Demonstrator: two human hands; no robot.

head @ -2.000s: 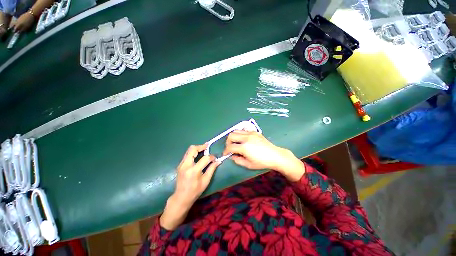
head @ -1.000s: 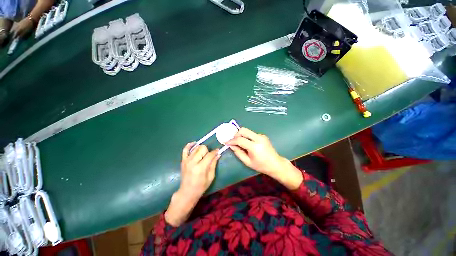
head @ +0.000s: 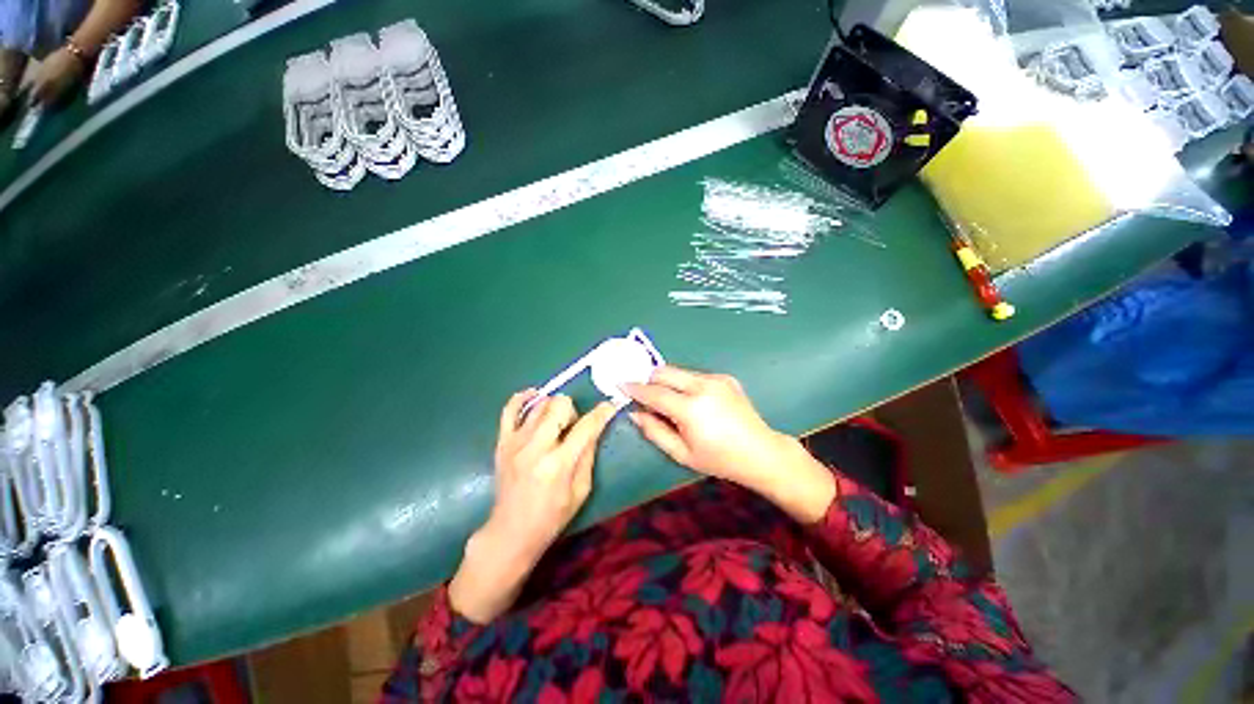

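Observation:
A white oval plastic frame (head: pixel 620 369) is held above the green bench near its front edge, its solid round disc up and to the right. My left hand (head: pixel 539 461) grips the loop end on the left. My right hand (head: pixel 707 424) holds the lower side of the frame beside the disc. The fingers hide much of the loop, and I cannot tell whether a strip is between them. A pile of thin pale strips (head: pixel 756 220) lies on the bench beyond my right hand.
Stacked frames (head: pixel 55 461) lie far left. A metal strip (head: pixel 454 230) borders the belt, which carries grouped frames (head: pixel 371 103). A black fan (head: pixel 880 117), yellow sheet (head: pixel 1025 193), screwdriver (head: pixel 981 279) and small ring (head: pixel 893 319) lie right. Another person's hand (head: pixel 55 72) shows top left.
The held frame and my right hand have moved left from two seconds ago, uncovering the disc. My left fingers have moved closer to my right fingers. The frames on the belt have moved right.

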